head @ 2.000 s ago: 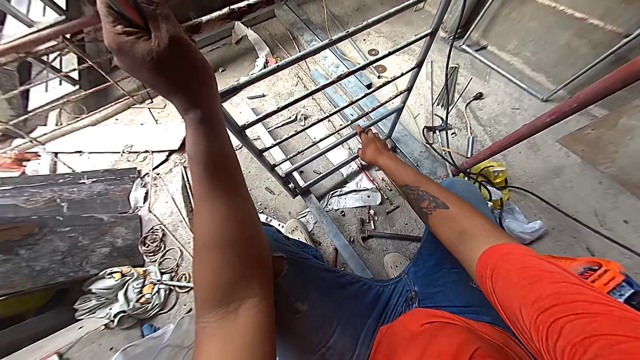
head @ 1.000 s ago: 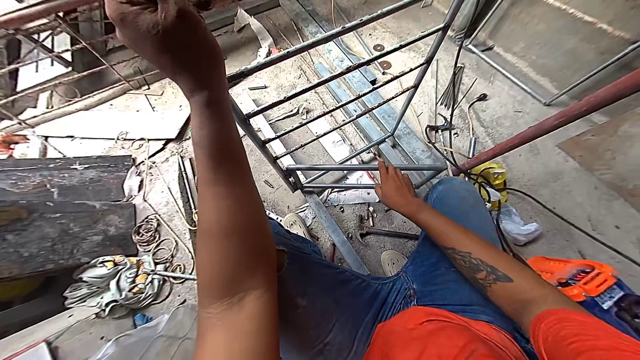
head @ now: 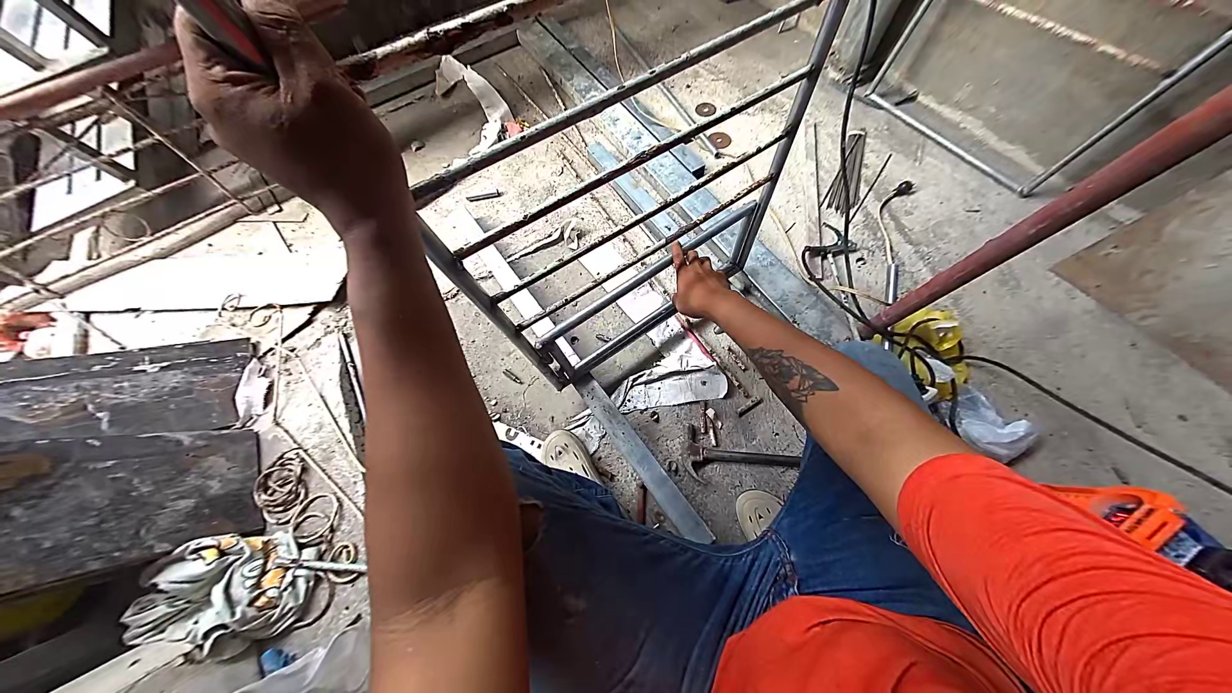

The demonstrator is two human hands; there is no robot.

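Note:
My left hand (head: 279, 106) is raised at the upper left, its fingers closed around a red and dark object (head: 229, 37), mostly hidden by the hand. Below and to its right stands a grey metal frame (head: 794, 111) with several rough parallel bars. My right hand (head: 701, 281) is at the frame's lower right, fingers curled over a smooth metal tube (head: 616, 294) that lies between the frame's sides. A hammer (head: 746, 457) lies on the floor near my shoes, beside a flat metal bar (head: 640, 462).
A red pole (head: 1059, 207) slants across the right. Black cables and a yellow item (head: 938, 332) lie at its foot, near clear plastic (head: 996, 423). Rope (head: 281, 486) and a crumpled cloth (head: 217, 587) are at the lower left. Steel lengths (head: 626, 111) lie behind the frame.
My right hand has moved up and left with the smooth tube. One second ago the lower tubes slanted away from the rough bars; now they run nearly parallel to them. My left hand stays raised.

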